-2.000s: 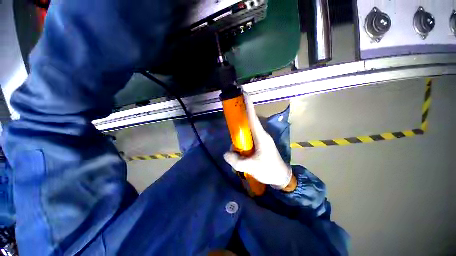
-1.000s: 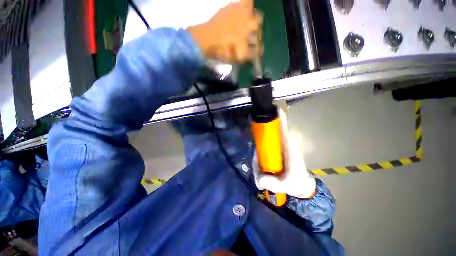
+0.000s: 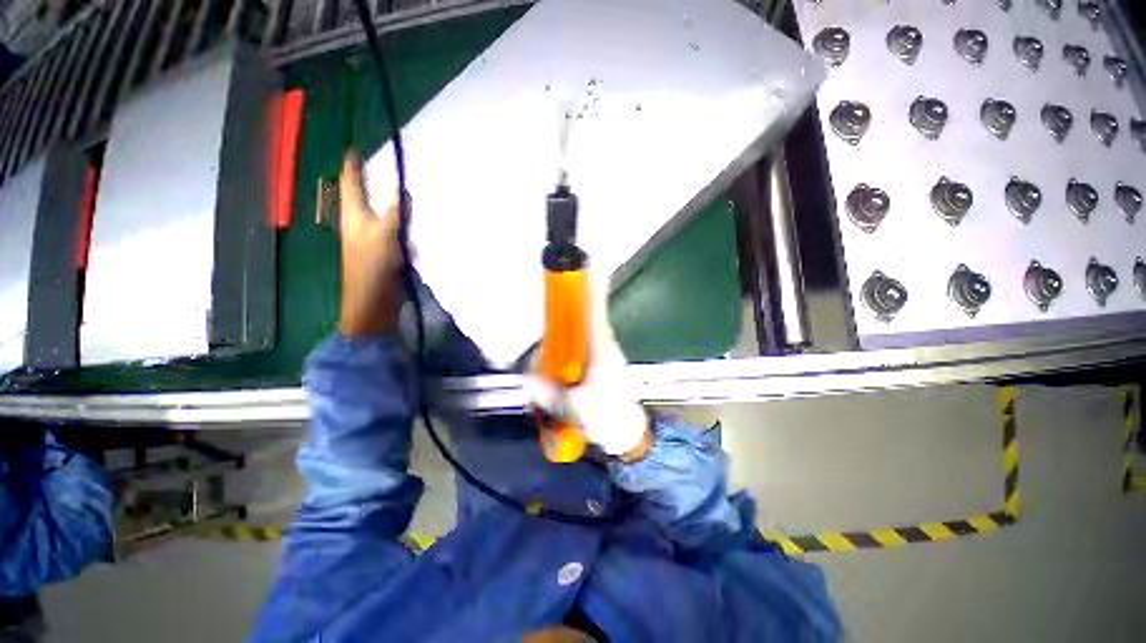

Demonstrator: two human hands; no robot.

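A flat metal case with a pale top cover (image 3: pixel 503 138) lies turned at an angle on the green belt in front of me. My bare left hand (image 3: pixel 371 258) is at its left edge and grips it there; some fingers are hidden. My gloved right hand (image 3: pixel 601 396) is blurred and shut on the orange electric screwdriver (image 3: pixel 567 314). The screwdriver's black nose and thin bit point away from me over the cover. I cannot tell if the bit touches it.
More cases (image 3: pixel 170 214) with red strips (image 3: pixel 287 157) stand on the belt at left. A black cord (image 3: pixel 405 251) hangs across the view. The aluminium rail (image 3: pixel 754 377) runs in front. A ball transfer table (image 3: pixel 924 232) is at right. A blue sleeve (image 3: pixel 57 515) shows at far left.
The case now shows its broad cover, turned at an angle. My left hand has moved left and down to its edge. The screwdriver has moved left and away from my body.
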